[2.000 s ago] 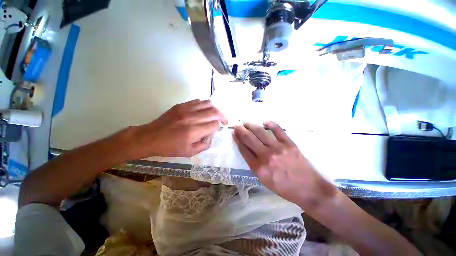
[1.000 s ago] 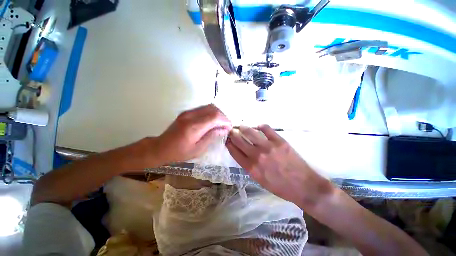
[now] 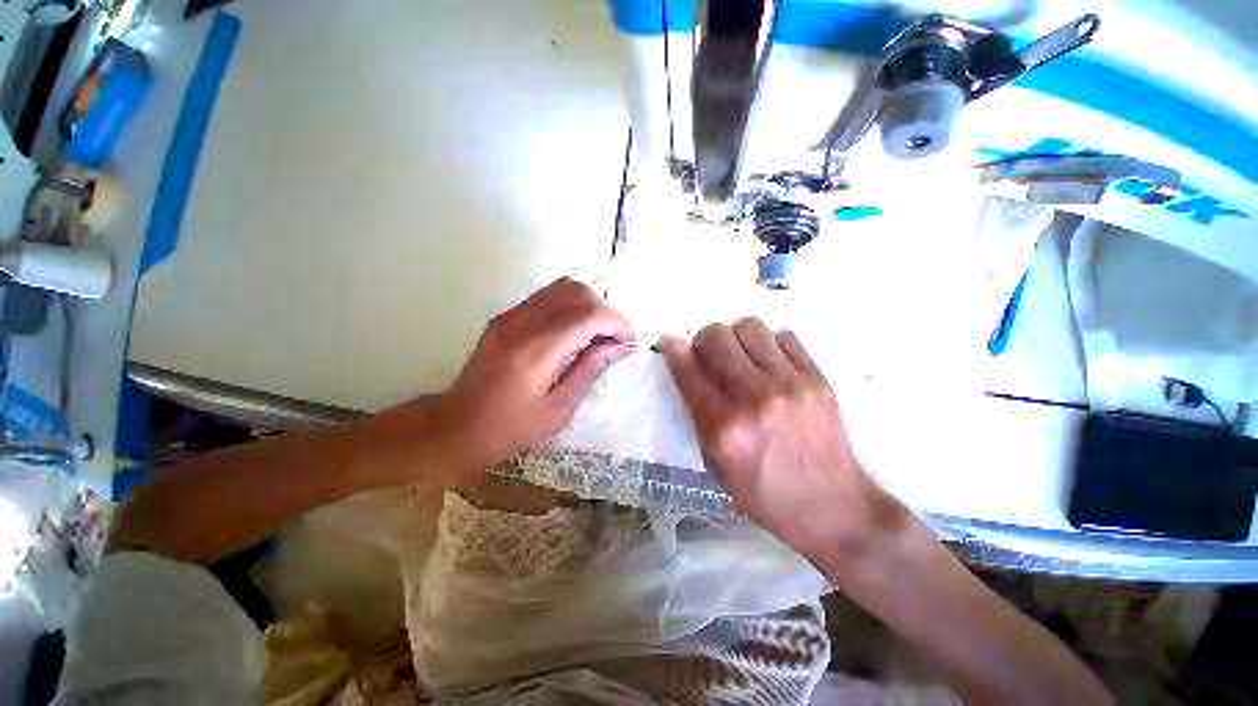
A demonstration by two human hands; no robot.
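Observation:
White sheer fabric (image 3: 642, 414) lies over the table's front edge, between and below my hands, and hangs onto my lap. Cream lace trim (image 3: 511, 535) runs across it at the lap. My left hand (image 3: 541, 366) pinches the fabric's upper part between thumb and fingers. My right hand (image 3: 752, 407) grips it just to the right, fingers curled, fingertips close to the left ones. Both hands are in front of the sewing machine's tension dial (image 3: 786, 228). The fabric edge at the fingertips is washed out by glare.
The machine head with a blue stripe (image 3: 1131, 111) and a shiny metal bar (image 3: 729, 104) stand above the hands. A black rectangle (image 3: 1163, 473) lies at the right. Blue-handled snips (image 3: 1010, 315) lie nearer the middle. Blue tape (image 3: 191, 145) and a white cone (image 3: 62, 269) are at left.
The view has shifted, so the metal bar and dial appear further right. The fingertips have moved slightly apart, with fabric still pinched in both hands.

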